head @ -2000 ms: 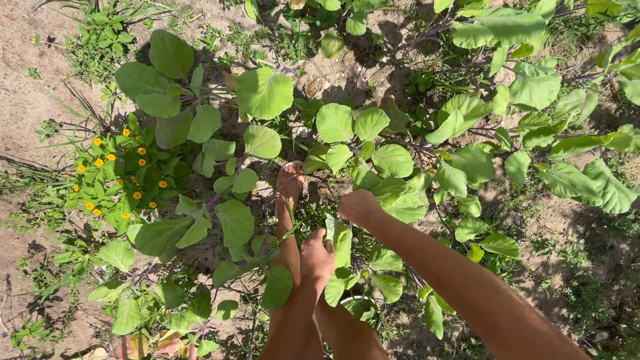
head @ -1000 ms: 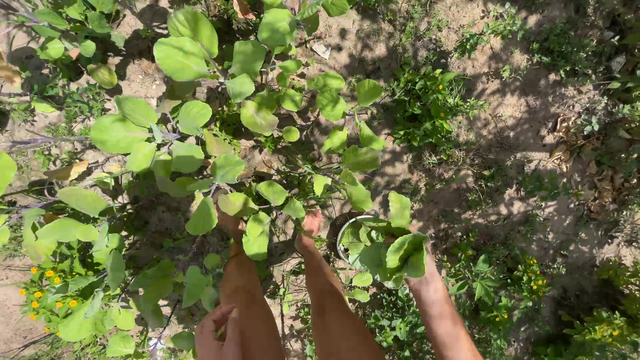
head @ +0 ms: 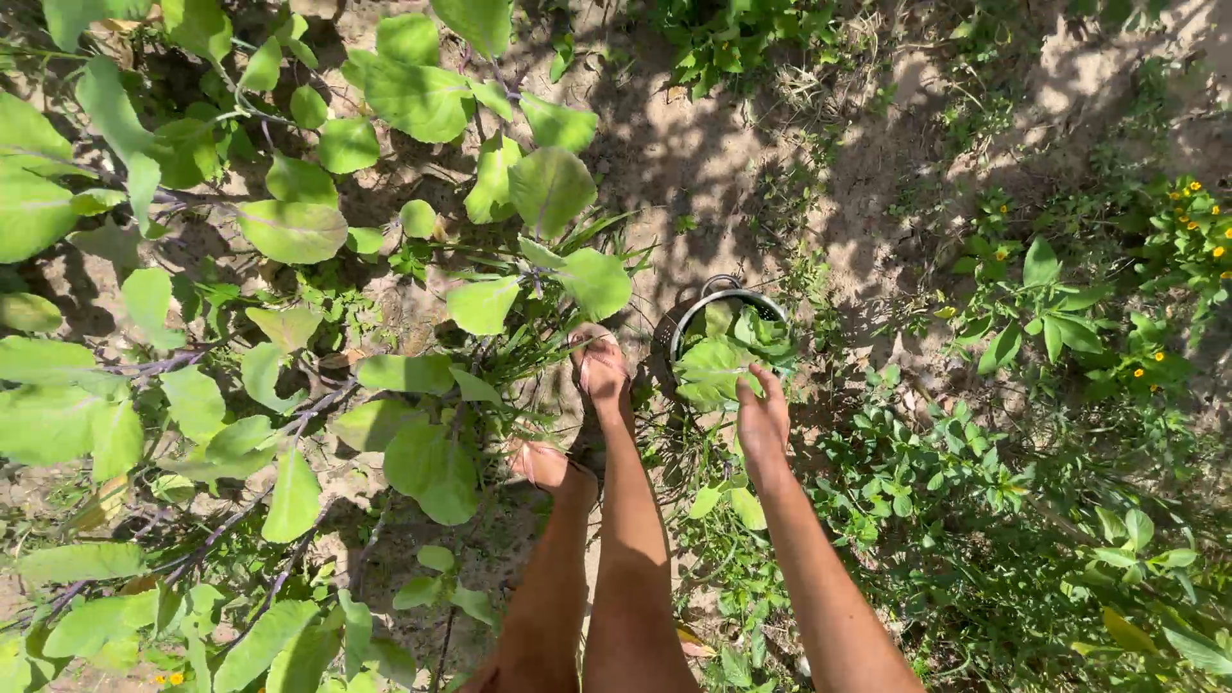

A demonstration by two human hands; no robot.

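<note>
A round metal colander (head: 684, 322) with a loop handle stands on the soil right of my feet, filled with broad green leaves (head: 714, 369). At its near rim is my right hand (head: 763, 414), fingers loosely apart, the tips by the stem end of the top leaf; whether they touch it is hard to tell. My left hand cannot be made out; only a sliver of skin shows at the bottom edge beside my leg. Leafy plants with purplish stems and veins (head: 433, 467) spread across the left side, some leaves hanging close to my feet.
My two sandalled feet (head: 602, 366) stand between the plants and the colander. Low weeds (head: 914, 472) grow at the right, with small orange-yellow flowers (head: 1193, 221) near the far right edge. Dappled sandy soil (head: 674, 154) lies beyond the colander.
One second ago my right hand held a bunch of leaves over the colander; now leaves lie in it and the fingers are apart. My left hand has left clear view. The view has shifted right.
</note>
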